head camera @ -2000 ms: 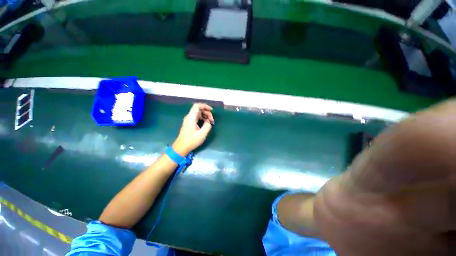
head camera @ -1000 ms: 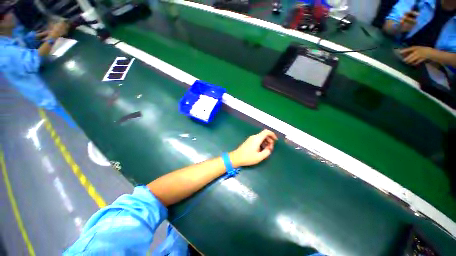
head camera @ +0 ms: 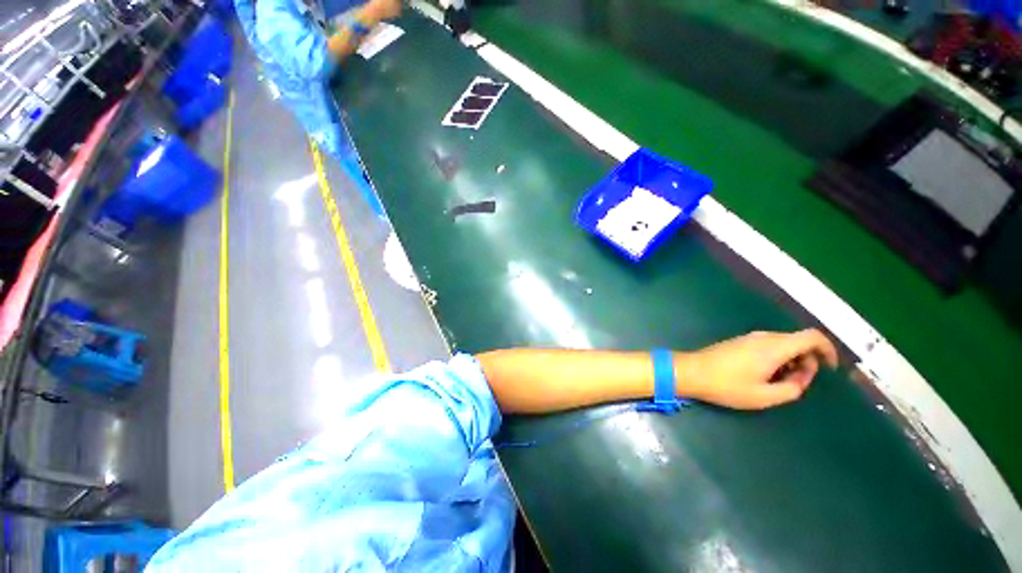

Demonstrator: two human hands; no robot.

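My left hand (head camera: 768,369) rests on the dark-green bench (head camera: 717,470) near the white rail, fingers loosely curled; whether anything is between the fingertips cannot be made out. A blue wrist strap (head camera: 663,378) with a thin cord is around the wrist. The blue parts bin (head camera: 681,185) stands beyond the hand against the rail, with a white patch (head camera: 637,219) inside. A tablet unit (head camera: 955,179) with a silver-white panel lies in a black carrier tray (head camera: 891,249) on the green conveyor. My right hand is out of the picture.
A white-framed strip (head camera: 476,103) and a dark strip (head camera: 474,208) lie on the bench. A person in a light-blue smock (head camera: 294,62) works at the far end. The floor (head camera: 275,302) with yellow lines, blue bins (head camera: 168,179) and a blue stool (head camera: 107,543) are at left.
The view has swung left, shifting the bench, bin and my left hand rightward in the picture. My right hand, large at the right two seconds ago, is gone. My left hand stays curled on the bench.
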